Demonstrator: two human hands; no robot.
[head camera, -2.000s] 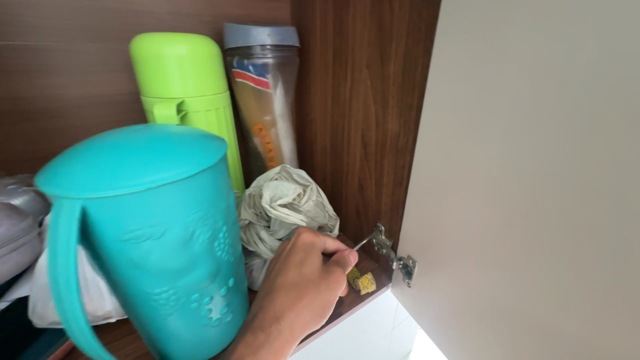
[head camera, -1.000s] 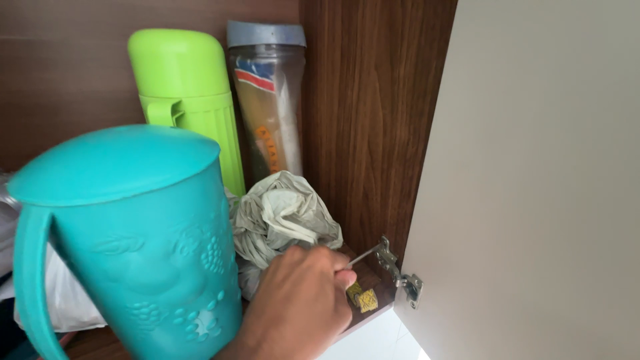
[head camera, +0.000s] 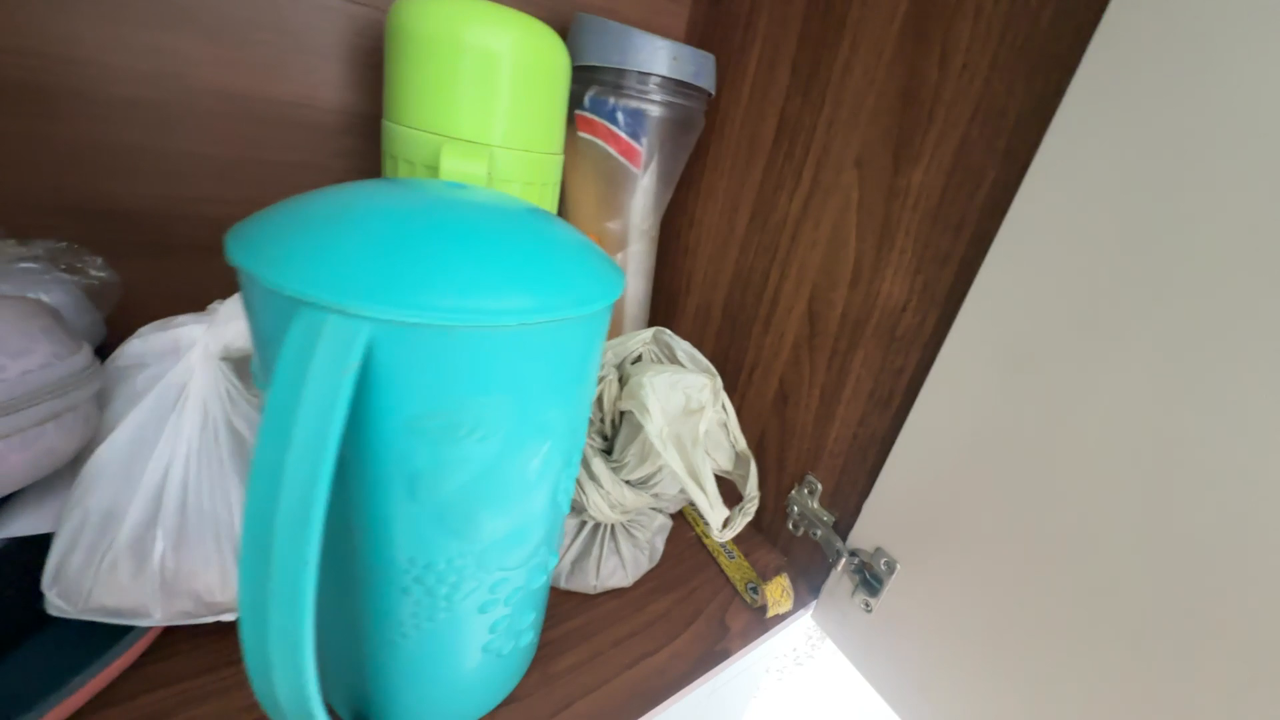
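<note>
Neither of my hands shows in the head view now. A turquoise lidded plastic pitcher stands at the front of the wooden cabinet shelf, its handle toward the lower left. Behind it is a lime green thermos, beside a clear plastic bottle with a grey lid. A knotted off-white plastic bag sits right of the pitcher. From under this bag a yellow printed strip reaches toward the shelf's front edge, with a small yellow piece at its end.
A metal hinge joins the cabinet side wall to the open pale door at right. Left of the pitcher are a tied white plastic bag, a pale zippered case and a dark tray with a reddish rim.
The hand seen near the hinge with a thin metal tool in its fingers has gone out of view. The view has shifted, with the pitcher now nearer the middle.
</note>
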